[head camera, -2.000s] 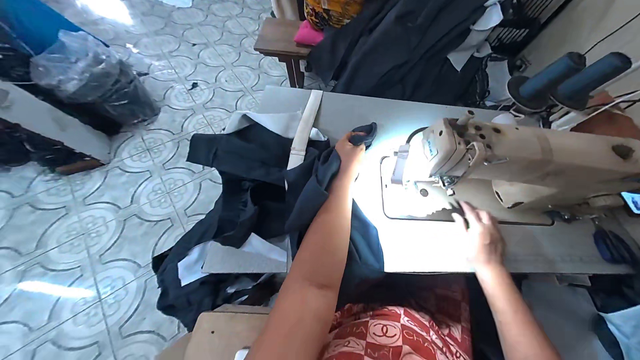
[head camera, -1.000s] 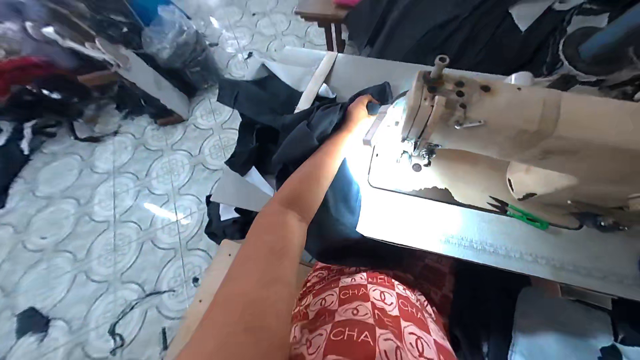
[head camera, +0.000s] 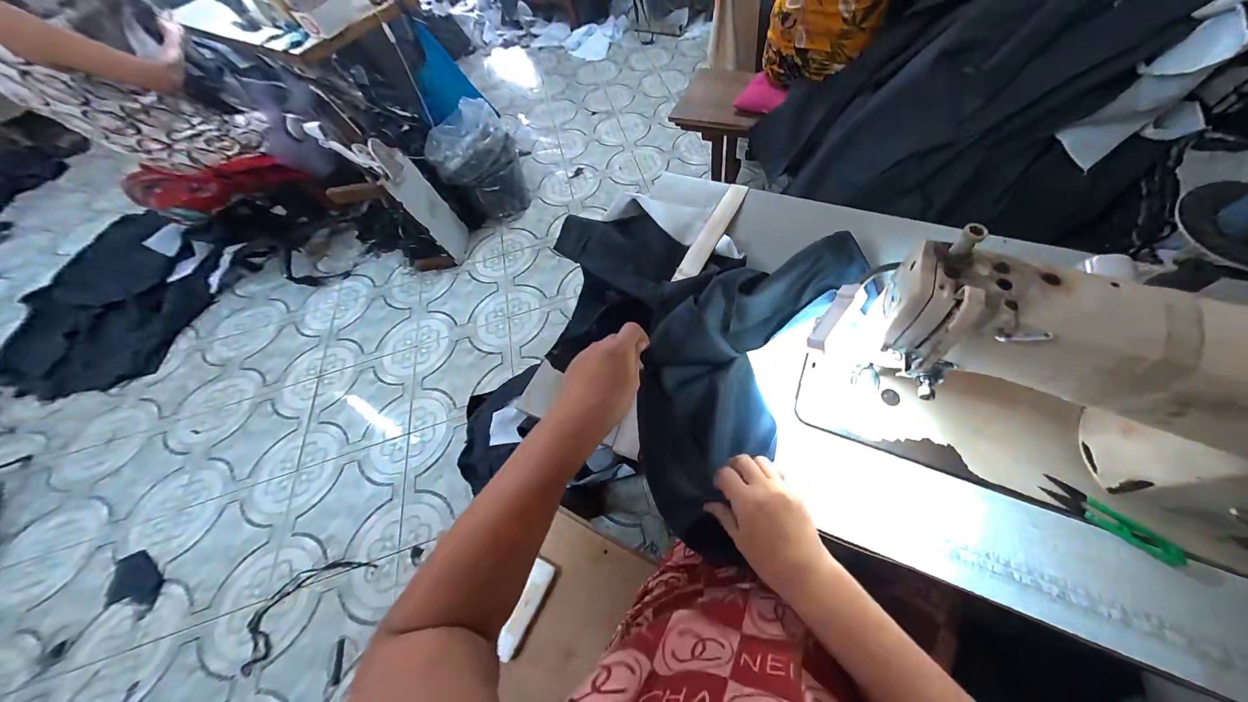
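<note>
Dark fabric (head camera: 697, 390) lies bunched over the left end of the sewing table and hangs over its front edge. My left hand (head camera: 606, 375) grips a fold of it at the left side, fingers closed. At the front edge, my right hand (head camera: 765, 512) has its fingertips and thumb on the same fabric, apparently pinching it. Right of the fabric stands an industrial sewing machine (head camera: 1102, 331), its lamp lighting the needle area. Thread snips with green handles (head camera: 1131, 531) lie on the machine bed. A pale strip (head camera: 710, 232) rests across the table beside the fabric.
A person's arm (head camera: 88, 54) shows at another table, upper left. A wooden stool (head camera: 717, 102) and a large heap of dark cloth (head camera: 936, 107) are behind the table. Dark cloth (head camera: 93, 302) and scraps lie on the tiled floor. A white object (head camera: 526, 609) rests on a wooden board below.
My left hand has left the fabric's far end near the machine and now grips it nearer the front left. My right hand, out of view one second ago, is at the fabric's front edge.
</note>
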